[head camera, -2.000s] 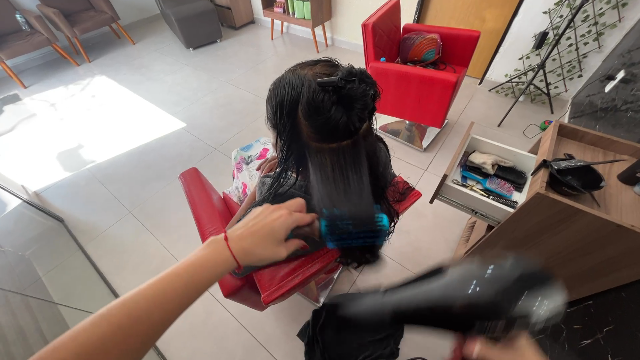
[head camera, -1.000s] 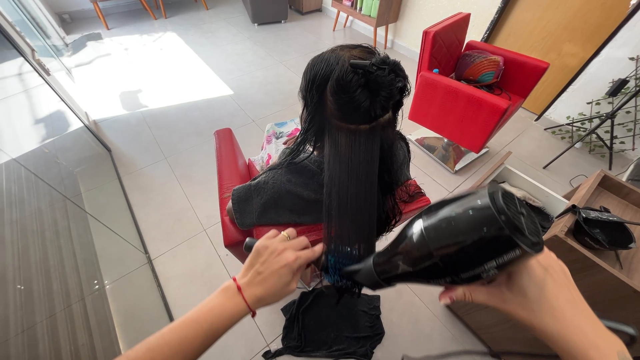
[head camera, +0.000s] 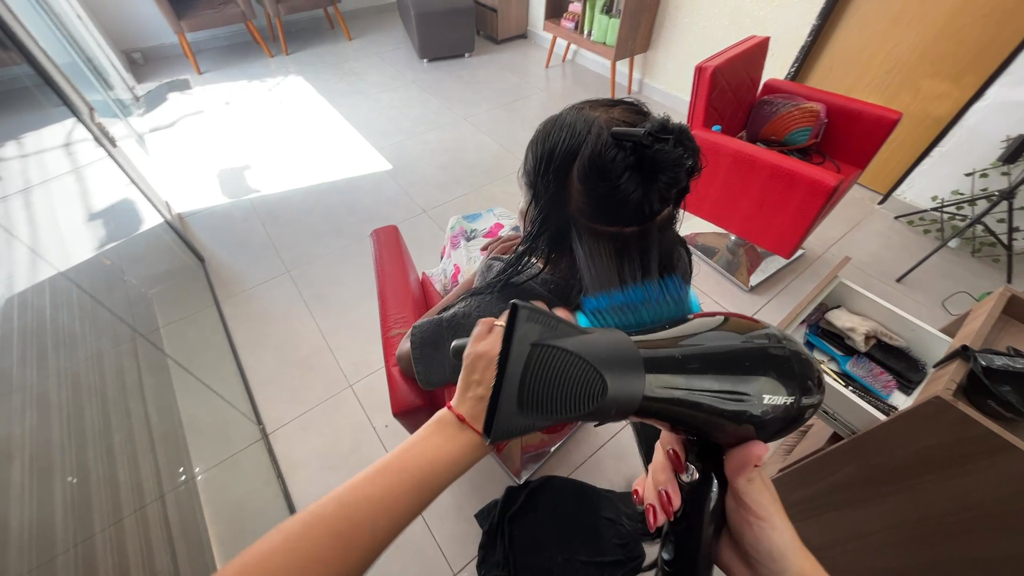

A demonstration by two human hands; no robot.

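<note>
A black Taiff hair dryer (head camera: 724, 376) with a wide concentrator nozzle (head camera: 572, 372) is gripped at its handle by my right hand (head camera: 712, 488). Behind the nozzle, my left hand (head camera: 480, 368), partly hidden, holds a brush with blue bristles (head camera: 640, 304) by its dark handle. The bristles lie against the lower back section of a seated person's dark hair (head camera: 612, 176). A black clip (head camera: 640, 135) holds the upper hair in a bun. The nozzle points left, across my left wrist.
The person sits in a red salon chair (head camera: 404, 320). At right, an open drawer (head camera: 872, 352) holds brushes, beside a wooden cabinet (head camera: 904, 480). Black cloth (head camera: 560, 528) lies low in front. Another red chair (head camera: 792, 160) holds a bag (head camera: 788, 122). A glass panel (head camera: 104, 344) stands left; a tripod (head camera: 984, 200), right.
The brush has moved from the ends of the hair up to just below the bun. The dryer has turned from aiming down at the hair ends to lying nearly level across my left hand.
</note>
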